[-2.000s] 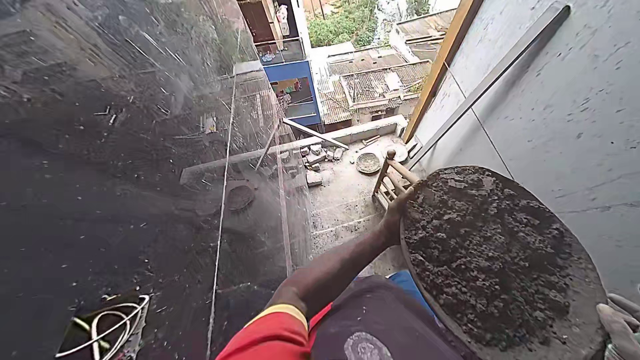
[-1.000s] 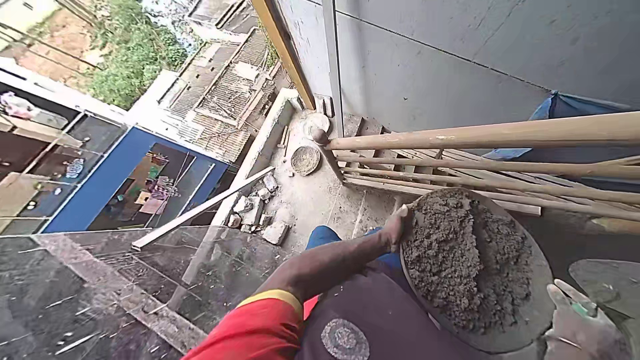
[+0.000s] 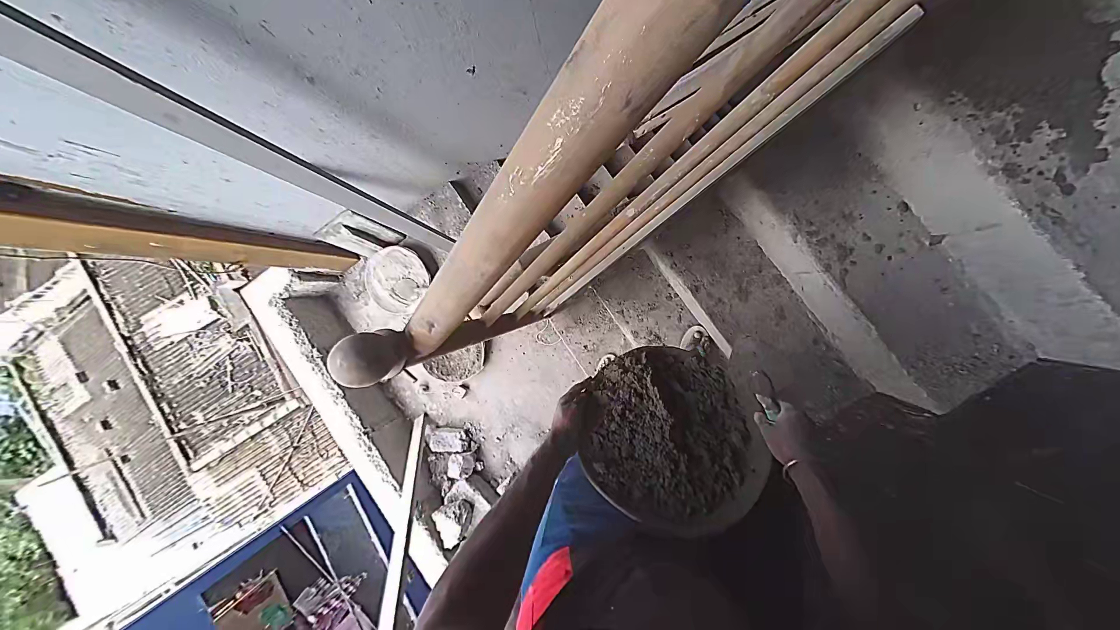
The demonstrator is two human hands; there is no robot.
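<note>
A round, shallow pan [image 3: 751, 490] heaped with dark wet mortar [image 3: 669, 433] is held at waist height in front of my body. My left hand [image 3: 577, 409], in shadow, grips the rim on its left side. My right hand [image 3: 785, 430], with a thin band at the wrist, is beside the pan's right edge. A small greenish thing shows at its fingers, but whether it holds anything or touches the rim is unclear. The tips of my feet [image 3: 696, 339] show beyond the pan, on the concrete.
A wooden stair railing with a thick handrail [image 3: 560, 157] and round knob [image 3: 367, 359] runs beside concrete steps [image 3: 805, 289]. Below are a bucket [image 3: 396, 278], a second pan [image 3: 457, 361], broken masonry [image 3: 455, 486] and a leaning bar [image 3: 404, 525]. Past the low parapet [image 3: 341, 394] lie lower roofs [image 3: 166, 367].
The view has swung strongly, bringing the handrail and steps close in front. My left hand keeps the pan throughout. My right hand, at the frame's right edge earlier, now shows whole beside the pan.
</note>
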